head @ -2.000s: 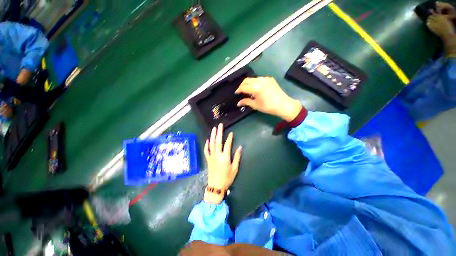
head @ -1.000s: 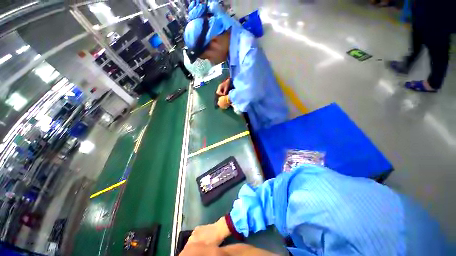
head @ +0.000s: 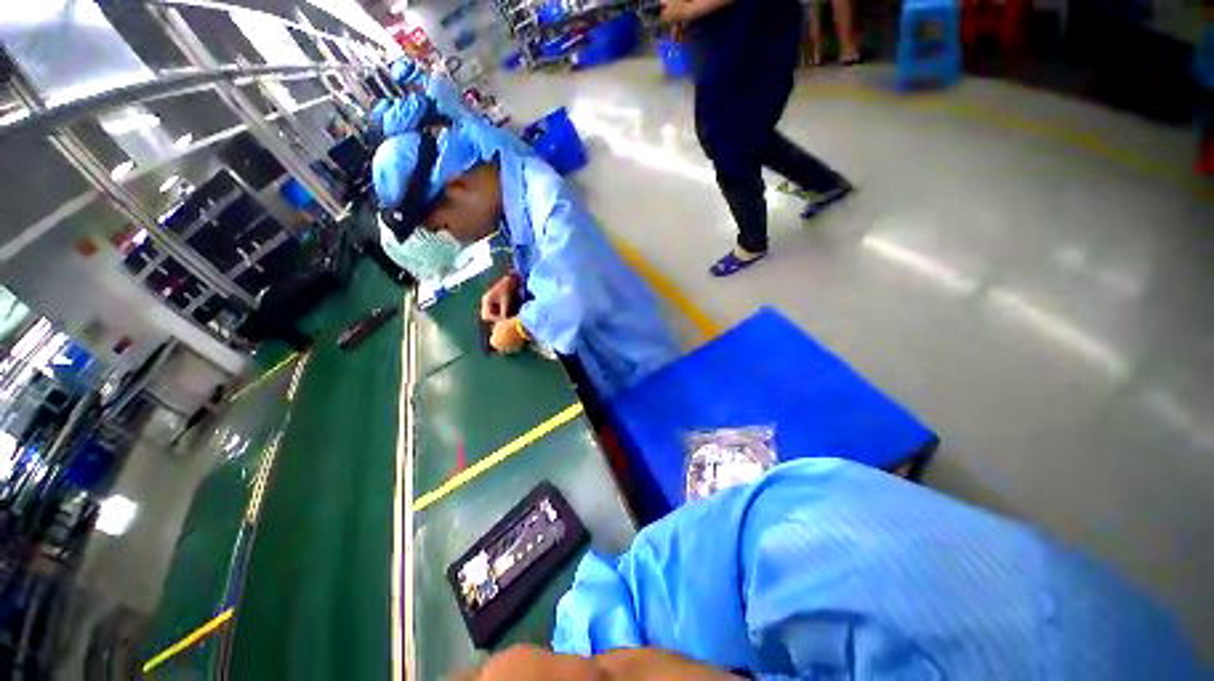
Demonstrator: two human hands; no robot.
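A phone mid-frame with circuit board (head: 513,552) lies in a black fixture (head: 557,569) on the green bench, just ahead of my right sleeve. My right hand (head: 526,664) is cut off by the bottom edge of the picture; only a strip of skin shows, and its fingers and anything in them are hidden. My left hand is not in view. A clear plastic bag of parts (head: 728,462) lies on the blue board, partly behind my sleeve.
The blue board (head: 786,386) stands right of the bench. A worker in a blue smock (head: 566,253) bends over the bench further along, hands on a dark item. A person in dark clothes (head: 748,107) is on the aisle floor. A pale rail (head: 405,492) runs along the green bench.
The view has swung up and to the right, away from the work area. My left hand has left the picture, and my right hand has dropped to the bottom edge.
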